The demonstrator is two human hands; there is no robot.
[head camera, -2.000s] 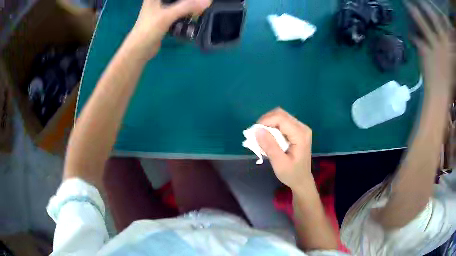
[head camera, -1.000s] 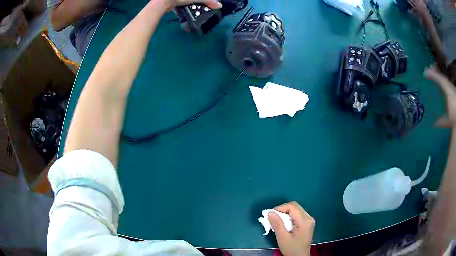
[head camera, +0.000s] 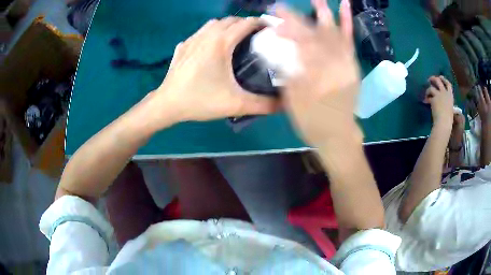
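A black security camera (head camera: 248, 70) is held up over the bench, its round dark part facing up and partly covered by my hands. My left hand (head camera: 207, 72) is curled around its left side and grips it. My right hand (head camera: 323, 75), blurred, presses a crumpled white wipe (head camera: 277, 49) against the camera's upper right side. A small white patch, perhaps a label, shows below the wipe. Part of the black body shows under my left hand.
The green bench (head camera: 194, 137) has a pale front edge. A translucent wash bottle (head camera: 382, 88) lies right of my right hand. Black cameras (head camera: 371, 32) stand behind it. A black cord (head camera: 137, 63) lies at left. Another person's hand (head camera: 440, 96) is at right. An open carton (head camera: 51, 48) is left.
My left hand has brought a camera from the back of the bench to the front. My right hand has moved up with the wipe onto it. The view has shifted.
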